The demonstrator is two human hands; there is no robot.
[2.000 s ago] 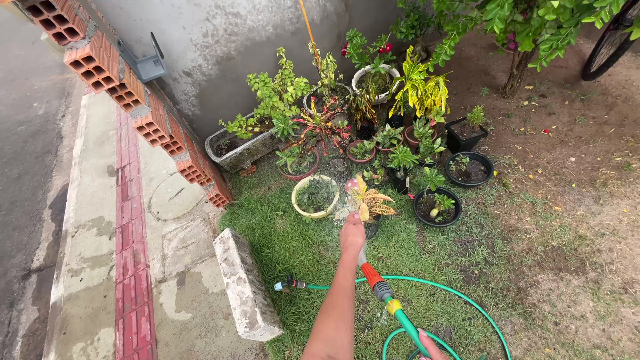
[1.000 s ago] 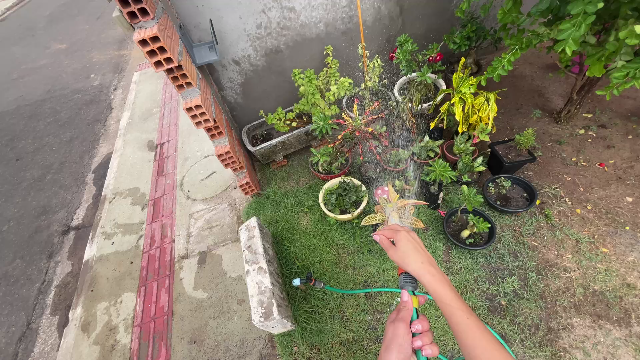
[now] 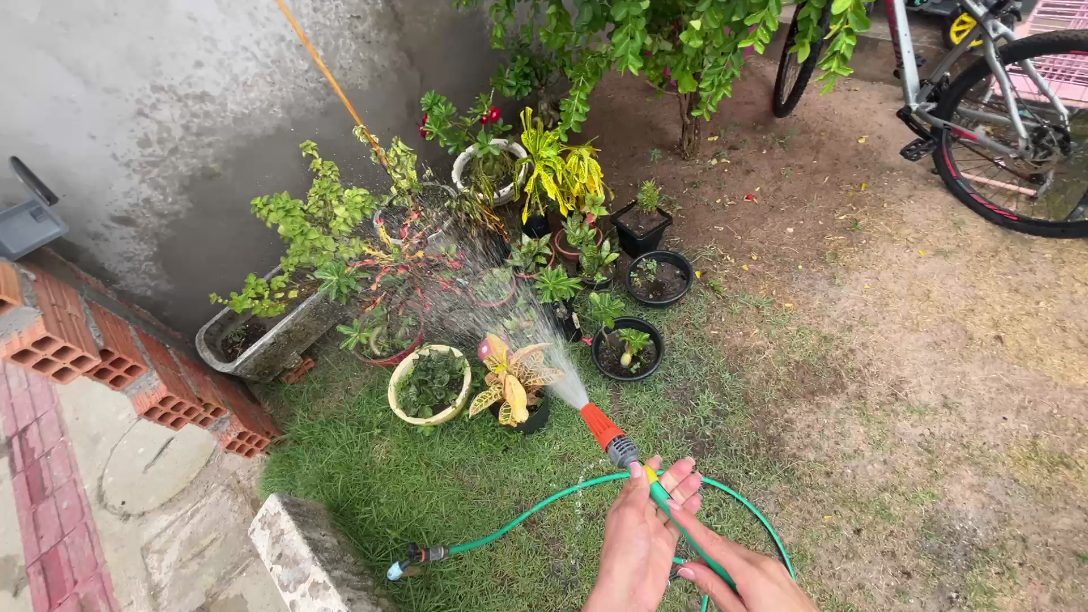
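Note:
My left hand (image 3: 642, 527) lies under a green garden hose (image 3: 701, 548) just behind its orange spray nozzle (image 3: 602, 427), palm up, the hose resting against its fingers. Farther back, my right hand (image 3: 739, 574) grips the same hose. From the nozzle tip a fan of water (image 3: 531, 331) sprays up and left over the potted plants. Nearest the nozzle stand a yellow-leaved croton (image 3: 514, 387), a cream pot with dark green leaves (image 3: 430, 385) and a black pot with a small plant (image 3: 627, 348). A red-leaved plant (image 3: 408, 272) is in the spray.
A concrete planter (image 3: 272, 340) stands by the grey wall (image 3: 204, 102), near hollow bricks (image 3: 127, 365). A concrete block (image 3: 310, 557) sits on the grass edge. The hose loops over the grass to a tap connector (image 3: 416, 557). A bicycle (image 3: 1003, 127) stands at the upper right.
The forward hand, earlier over the nozzle's front, now lies behind the nozzle, under the hose. The spray now fans out more clearly. The view has swung right, bringing the bicycle in.

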